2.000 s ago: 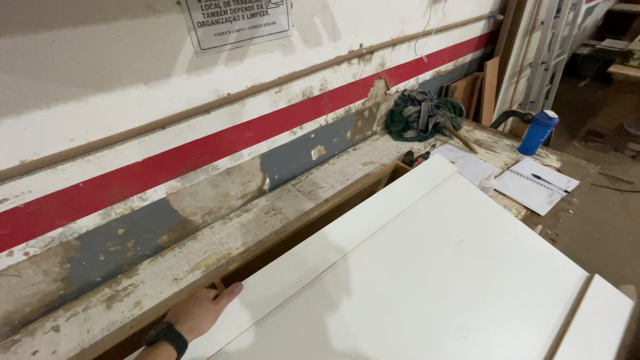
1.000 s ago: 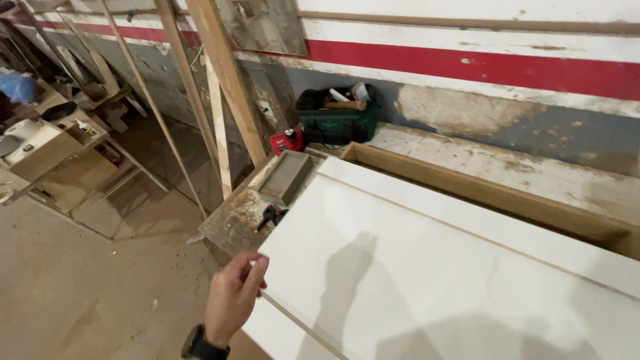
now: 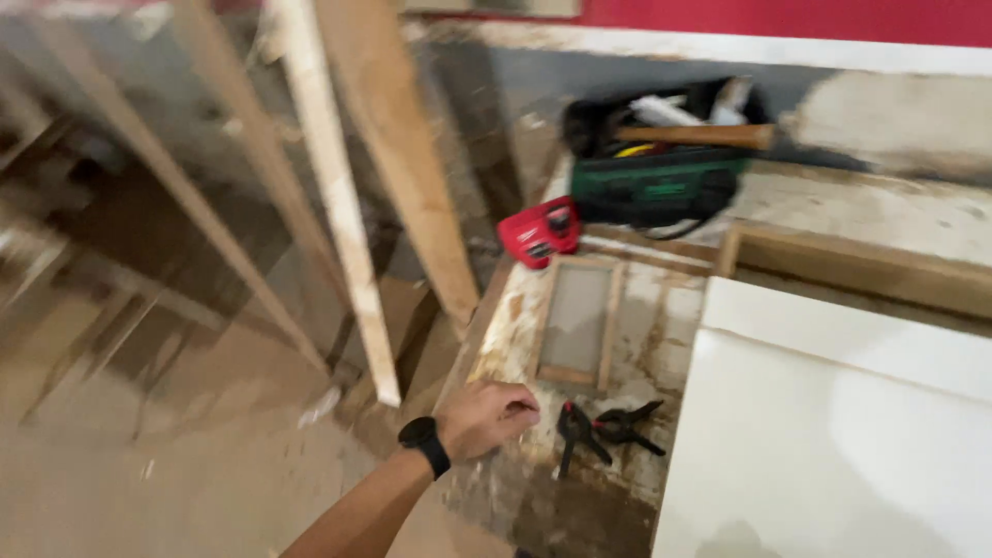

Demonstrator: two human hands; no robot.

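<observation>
My left hand (image 3: 488,418), with a black watch on the wrist, is over the left part of the worn workbench (image 3: 496,504), fingers loosely curled and nothing visible in them. Just right of its fingertips lie two black spring clamps (image 3: 580,435) with red tips. Beyond them is a small wooden frame with a grey panel (image 3: 575,318). A red Milwaukee case or tool (image 3: 540,231) sits at the bench edge beside a green and black tool bag (image 3: 659,178). White panels (image 3: 821,434) lie at the right. My right hand is not in view.
Several wooden boards (image 3: 403,155) lean upright at the left of the bench. A wooden box frame (image 3: 852,267) runs behind the white panels, along the wall. The floor (image 3: 155,480) shows at the lower left, with blurred timber pieces farther back.
My left hand has left the edge of the white panel, where it was one second ago, and is now beside the clamps. The view has swung left and closer to the bench end.
</observation>
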